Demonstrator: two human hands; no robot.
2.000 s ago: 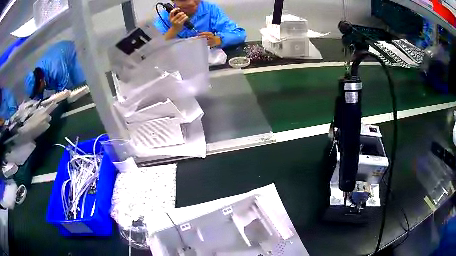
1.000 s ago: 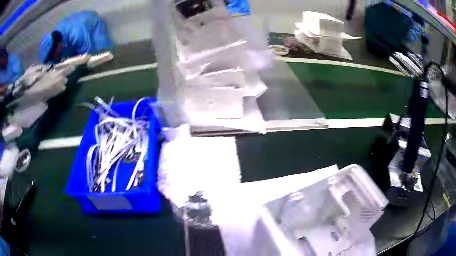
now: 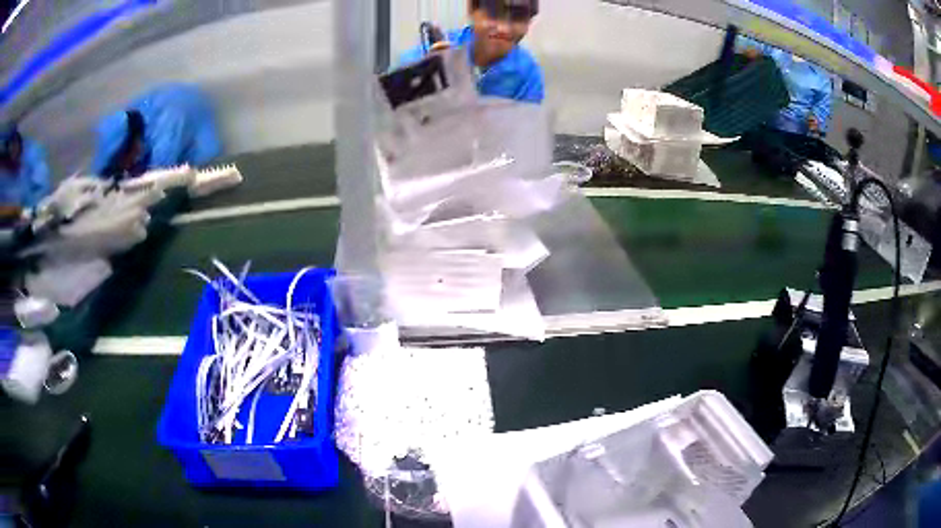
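A white plastic housing with an open inside, ribs and a slotted patch lies at the bottom edge, cut off by it. A white sheet lies under and beside it. A black electric screwdriver stands upright at the right above a white-and-black screw feeder. A blue bin of white cables is at the left. Neither my left hand nor my right hand is in view.
A white speckled pad with crumpled clear plastic lies beside the bin. Stacked housings stand behind a pale post. A green belt runs behind. People in blue sit across and at far left.
The view has swung, so the bin and stack sit further right. The housing is turned and tilted compared with the first frame, with the white sheet showing at its left.
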